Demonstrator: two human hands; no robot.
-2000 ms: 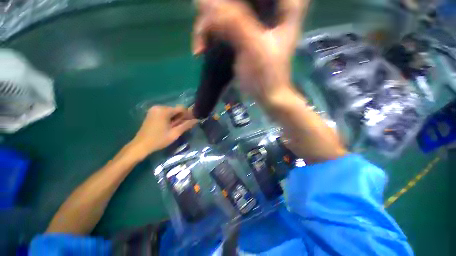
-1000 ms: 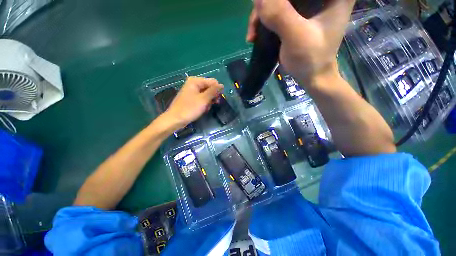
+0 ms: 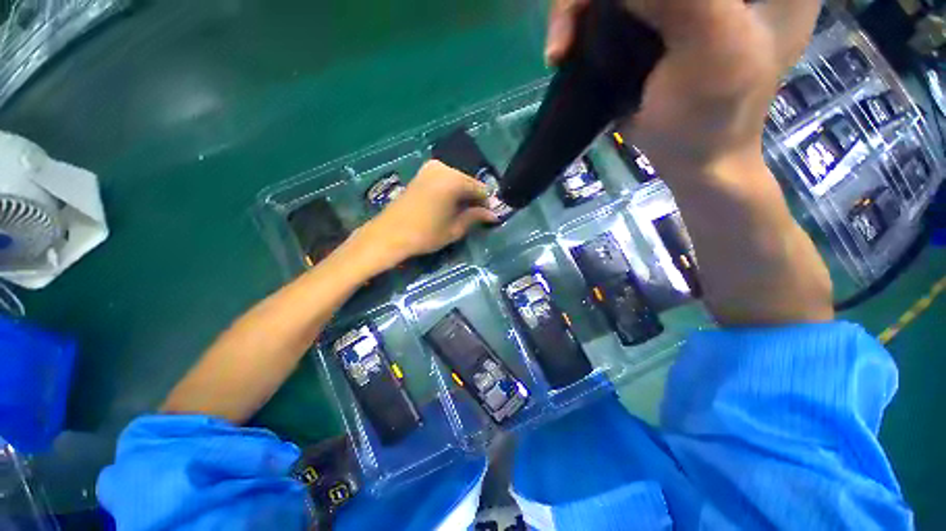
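Observation:
My right hand [image 3: 705, 83] grips a thick black electric screwdriver [image 3: 560, 130], whose tip points down at a handheld terminal [image 3: 457, 152] in the back row of a clear blister tray [image 3: 389, 479]. My left hand [image 3: 441, 207] has its fingertips pinched together beside the driver tip. Whether they hold a small screw is too small to tell. The tray holds two rows of black terminals, one per pocket, such as a front-row terminal [image 3: 477, 365] with an orange side key and a silvery board area. My left hand and forearm cover parts of the back row.
A second blister tray [image 3: 869, 261] with similar units lies at the right, with a black cord beside it. A white desk fan [image 3: 78, 207] and a blue bin [image 3: 36, 384] are at the left. Yellow-framed dark pieces [image 3: 338, 492] show at the lower left by my sleeve.
The tray and its surroundings have shifted slightly left in view. My left hand has moved right, next to the driver tip. The screwdriver is still in my right hand.

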